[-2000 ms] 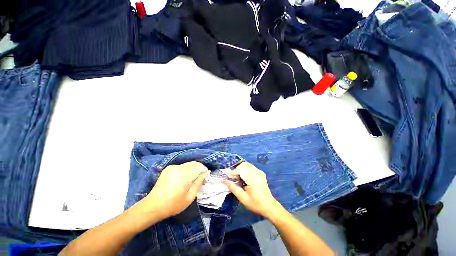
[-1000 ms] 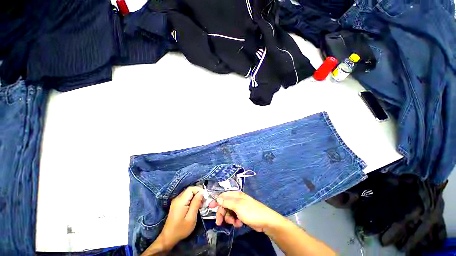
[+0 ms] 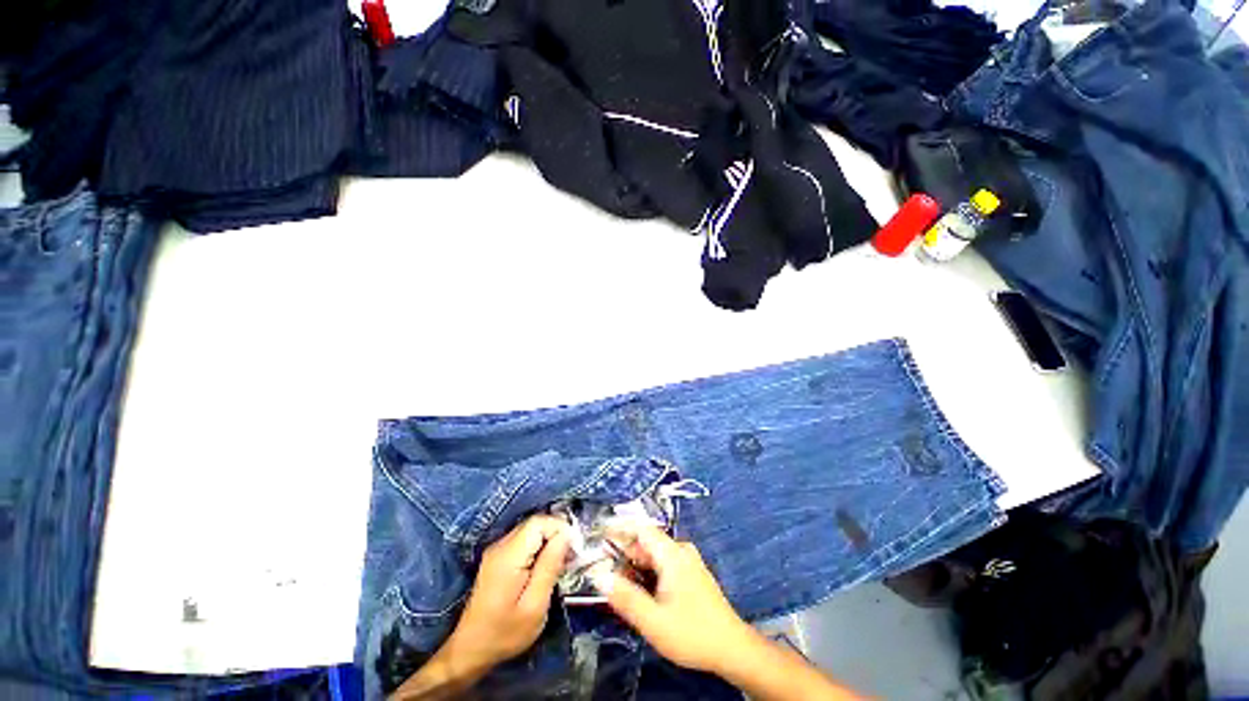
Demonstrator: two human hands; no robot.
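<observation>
Blue denim jeans (image 3: 781, 466) with dark printed motifs lie on the white table, the wide leg hem towards the right and the waist opened at the table's front edge. Pale inner labels or pocket cloth (image 3: 592, 545) show inside the waist. My left hand (image 3: 514, 582) pinches the pale cloth from the left. My right hand (image 3: 671, 596) is at its right side, thumb and fingers close together; a small dark thing shows at the fingertips, perhaps snips, too small to tell.
Stacked jeans (image 3: 62, 438) lie at the left edge, pinstriped garments (image 3: 226, 110) behind. Black garments (image 3: 644, 110) lie at back centre. A red can (image 3: 905, 225), a yellow-capped bottle (image 3: 957, 229), a phone (image 3: 1029, 330) and loose jeans (image 3: 1164, 274) are at right. Dark cloth (image 3: 1082, 603) is at lower right.
The waist has been turned and lowered, and a white loop now shows beside it. My hands have moved down and closer together; my right fingers have tucked in over the pale cloth.
</observation>
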